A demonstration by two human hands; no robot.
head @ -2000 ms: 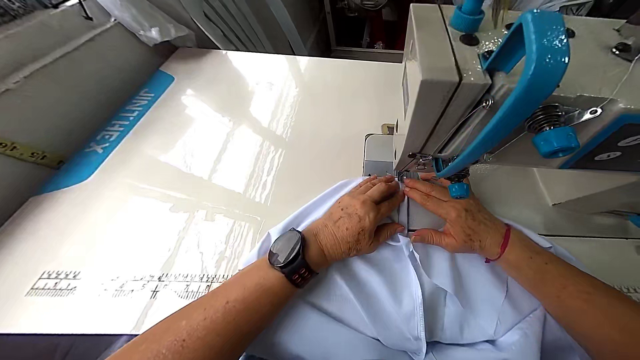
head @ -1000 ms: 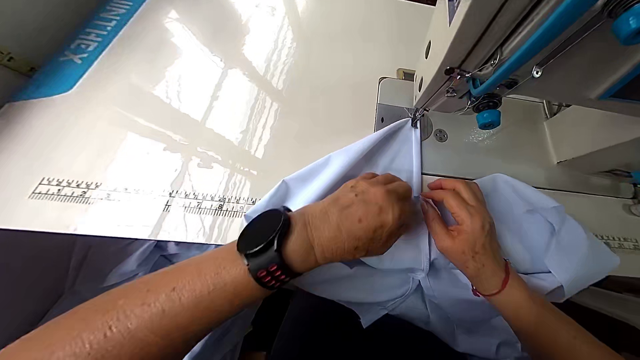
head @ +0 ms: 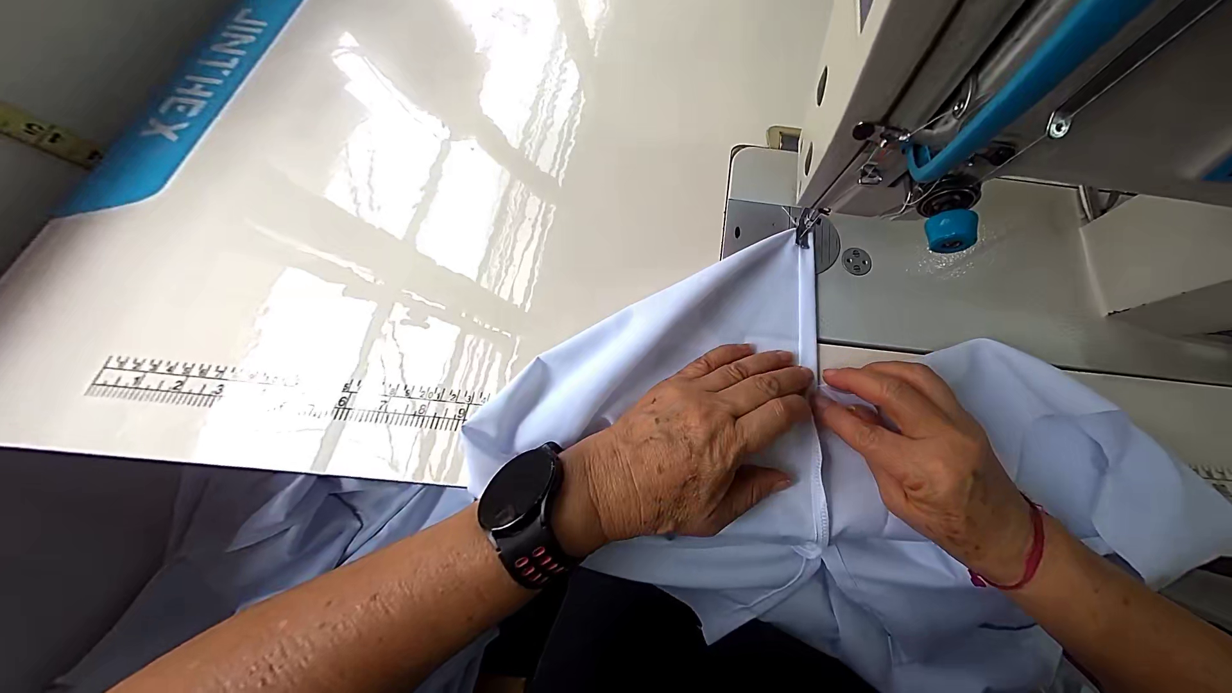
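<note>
Light blue fabric (head: pixel 674 318) runs from the presser foot (head: pixel 805 229) of a sewing machine (head: pixel 895 87) down toward the table's front edge. A folded strip with a seam lies along it in line with the foot. My left hand (head: pixel 698 443), with a black watch at the wrist, rests flat on the fabric just left of the strip, fingers together. My right hand (head: pixel 914 443) has its thumb and index finger at the strip's right edge, pinching the fabric there. The two hands' fingertips nearly meet at the strip.
The glossy table (head: pixel 616 192) has a printed ruler scale (head: pixel 164 380) near its front edge. A yellow measuring tape (head: pixel 43 135) lies at the far left. More fabric (head: pixel 318 520) hangs below the front edge. The machine's blue knob (head: pixel 951 231) sits right of the foot.
Two seconds ago both hands lay beside the presser foot; now they are nearer the front edge. Since one second ago my left hand has flattened on the fabric. The view has shifted.
</note>
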